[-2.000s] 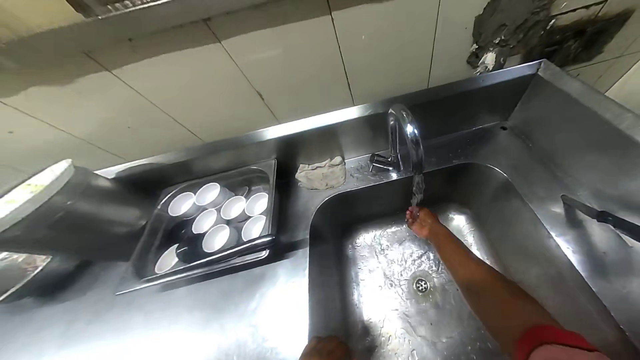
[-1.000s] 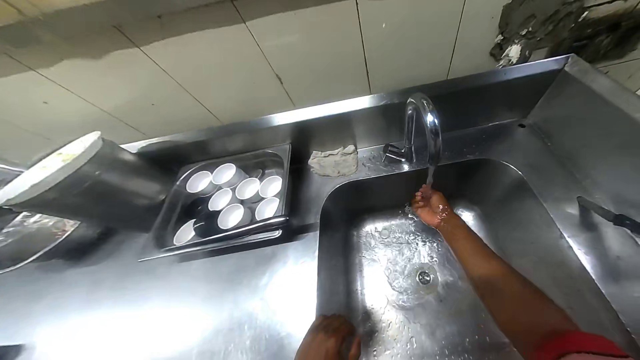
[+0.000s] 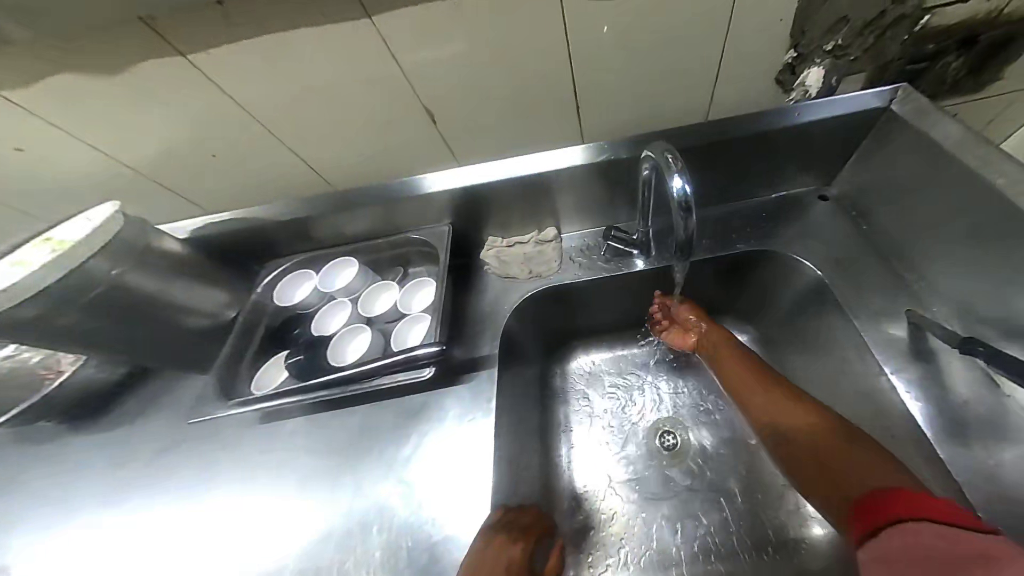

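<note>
Water runs from a curved chrome faucet (image 3: 676, 192) onto my right hand (image 3: 678, 322), which is palm up with its fingers a little curled and nothing in it. That hand is over the back of a stainless steel sink basin (image 3: 624, 448). My left hand (image 3: 516, 542) rests at the basin's near left rim; its fingers are partly out of sight, and I cannot tell whether they grip the rim. Below my right hand, the drain (image 3: 667, 439) is visible in the wet basin floor. A folded beige cloth (image 3: 523, 254) lies on the ledge left of the faucet.
A steel tray (image 3: 320, 390) with several white cups (image 3: 350, 345) stands on the counter left of the sink. Farther left are a large tilted metal pot (image 3: 160, 288) and part of a foil-like container (image 3: 36, 372). A black-handled knife (image 3: 972, 346) lies right of the basin.
My right hand stays at the water stream, its palm now turned more upward than in the earliest frame. More of my left hand shows at the basin's left rim than in the earliest frame.
</note>
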